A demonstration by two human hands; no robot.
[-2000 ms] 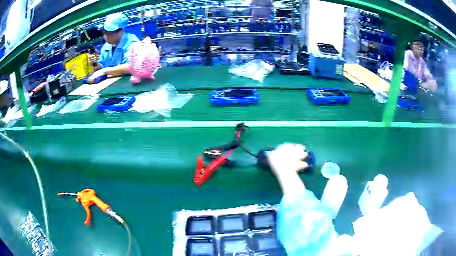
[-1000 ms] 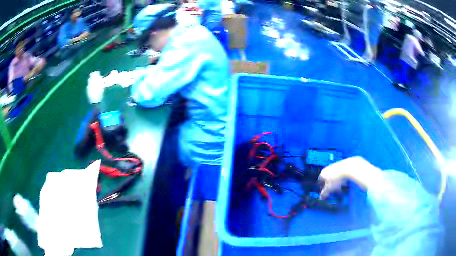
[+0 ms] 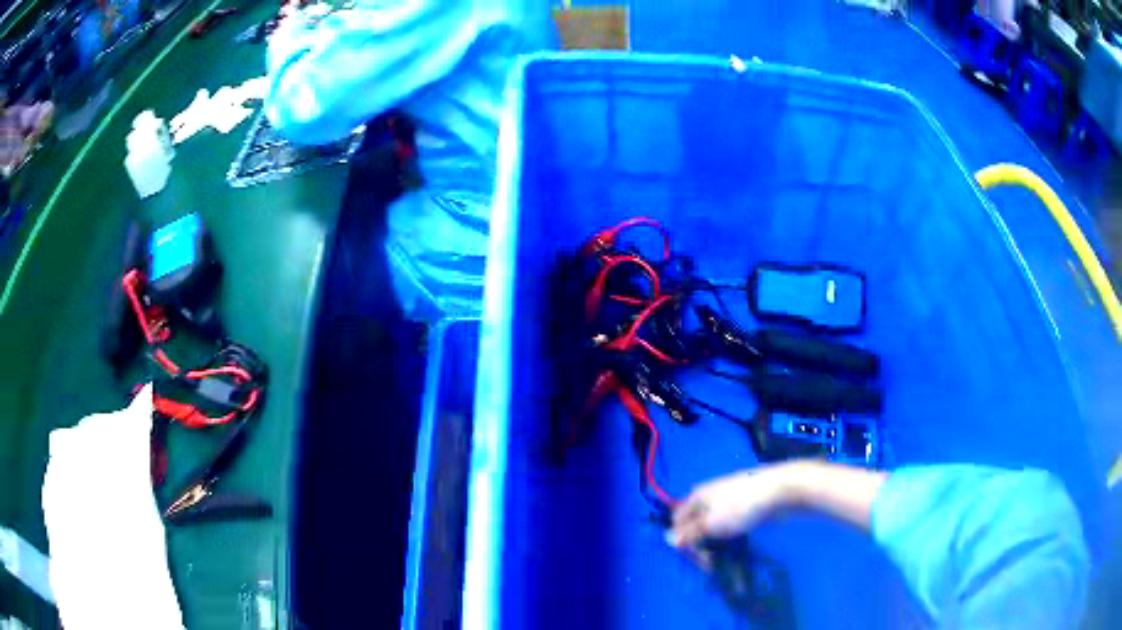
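Observation:
My right hand [image 3: 726, 511] reaches in from the right, low inside the large blue plastic bin [image 3: 495, 369]. Its fingers are closed around dark test leads [image 3: 658, 462] with a red cable; a dark blurred part hangs just below the hand. Battery testers lie in the bin above the hand: one with a plain blue face [image 3: 808, 298] and one with buttons and a small screen [image 3: 818, 433]. Dark units lie between them. Their red and black leads are tangled to the left. My left hand is not in view.
On the green bench at left lie another tester [image 3: 182, 252] with leads, a white wipe [image 3: 105, 517] and a white bottle [image 3: 149, 154]. A person in a light blue smock [image 3: 369, 74] stands beyond the bin's left wall. A yellow curved bar [image 3: 1046, 197] is at right.
The view has turned from the bench to the bin and tilted further down. My right hand has moved from the testers down and left onto the leads.

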